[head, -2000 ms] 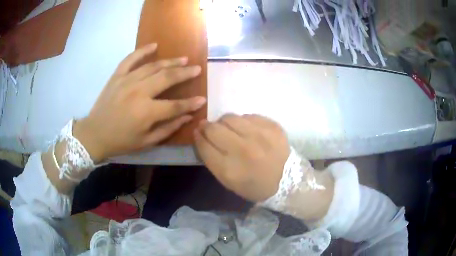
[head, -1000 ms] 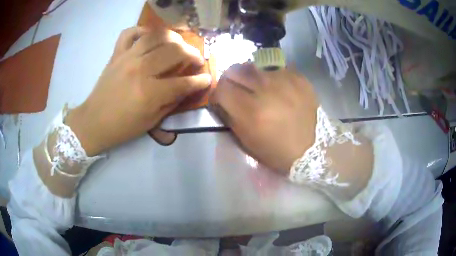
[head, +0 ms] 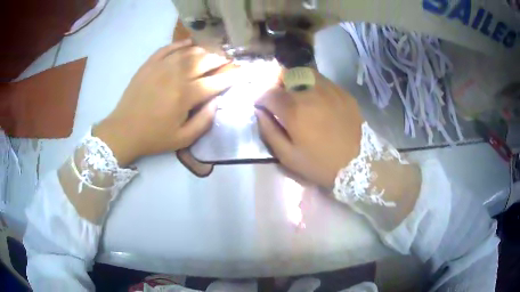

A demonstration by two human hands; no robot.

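Observation:
My left hand (head: 165, 94) lies left of the needle area, palm down with fingers spread toward the glare under the cream sewing machine head (head: 365, 34). My right hand (head: 313, 122) is right of the glare, fingers bent, beside the ribbed cream knob (head: 299, 78). A small part of the rust-brown fabric piece (head: 181, 31) shows above my left hand; the rest is hidden by the hands, the head and the glare. The shiny metal bed plate (head: 234, 140) shows between the hands. Whether either hand grips the cloth cannot be told.
A heap of white strips (head: 407, 74) lies right of the machine. A cut brown piece (head: 48, 105) lies at the left, with a darker brown pile (head: 34, 28) at the top left. Thin white strips show at the left edge. A red item (head: 499, 147) is at the right edge.
The cloth under my hands first lay at the front edge, then moved up under the machine head, and little of it shows now. My left fingers have spread from their bunched grip.

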